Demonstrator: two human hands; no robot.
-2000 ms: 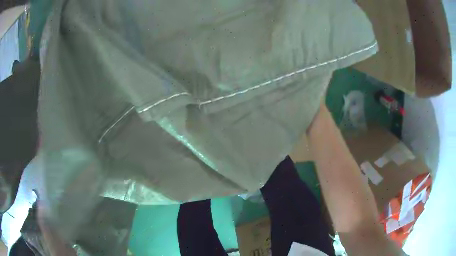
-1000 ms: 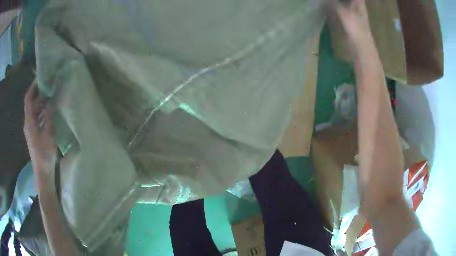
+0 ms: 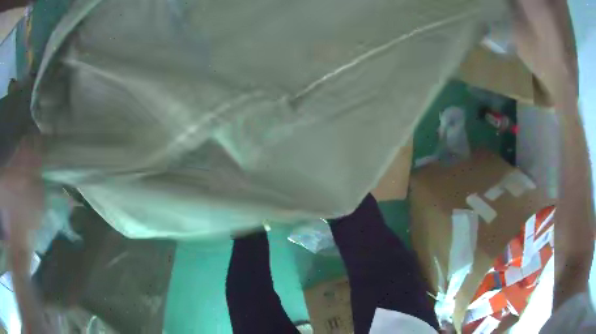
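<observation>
A large grey-green woven sack (image 3: 261,150) is spread wide in the air in front of me, with a pale stitched seam running across it. My left hand (image 3: 23,166) is blurred at the left edge, at the sack's stretched left side. My right hand (image 3: 529,16) is blurred and partly cut off at the top right, with the sack's upper right corner pulled out to it. The fingers of both hands are not clear. The sack hides what lies behind it.
My dark-clad legs (image 3: 385,267) stand over a green floor (image 3: 202,280). At right are a taped brown carton (image 3: 451,189), an open carton of orange-and-white packs (image 3: 516,267) and clear plastic film (image 3: 451,130). A small carton (image 3: 332,305) is between my feet. Dark olive bundles (image 3: 111,280) are at left.
My right hand has moved up and right, and my left hand down and left. The sack is stretched wider, and its lower left part has lifted off the bundle below.
</observation>
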